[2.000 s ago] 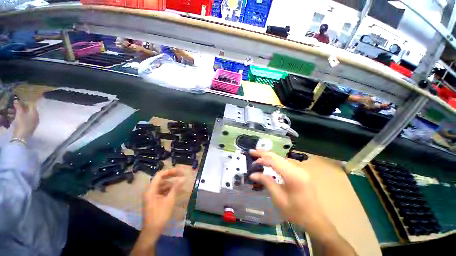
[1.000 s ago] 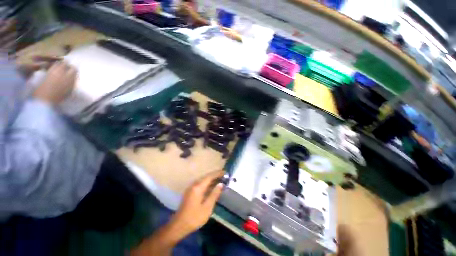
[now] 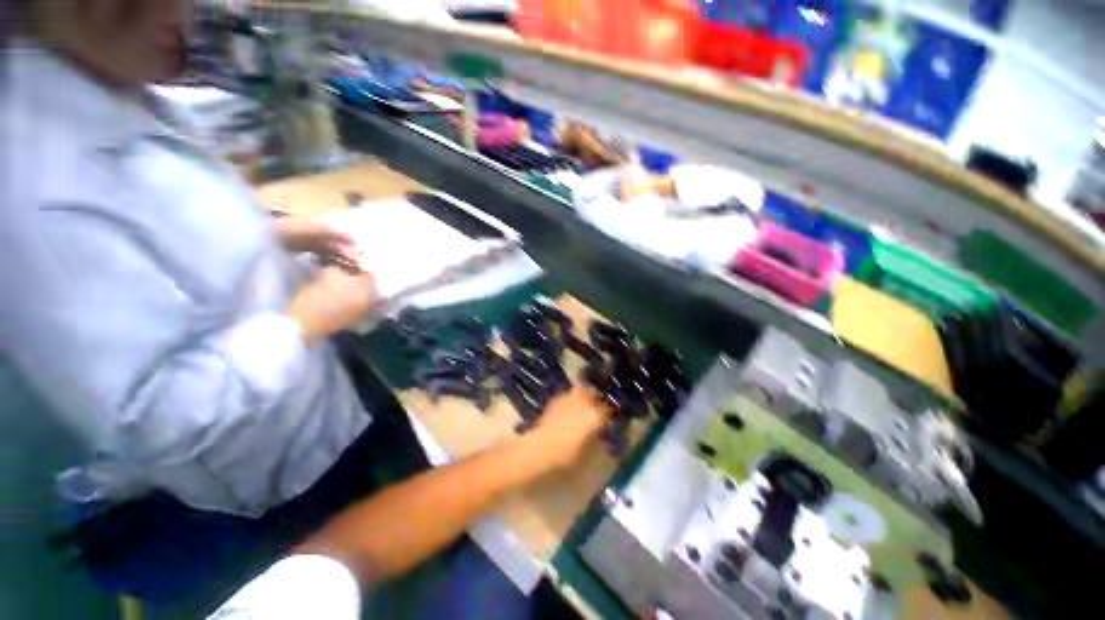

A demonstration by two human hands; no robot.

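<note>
Loose black moulded parts lie in a pile on a tan cardboard sheet. My left hand reaches into the right side of the pile, its fingers among the parts; blur hides whether it grips one. The silver assembly fixture stands to the right of the pile, with its pale yellow-green upper plate and white disc. A black part lies in the fixture nest. My right hand is out of the picture.
A person in a light shirt works close at the left, hands over a white sheet. Behind are a pink basket, a green basket and black trays. A shelf edge crosses above.
The view has swung left. My left hand has moved from the fixture's left side onto the pile. My right hand, earlier over the fixture, has gone out of the picture.
</note>
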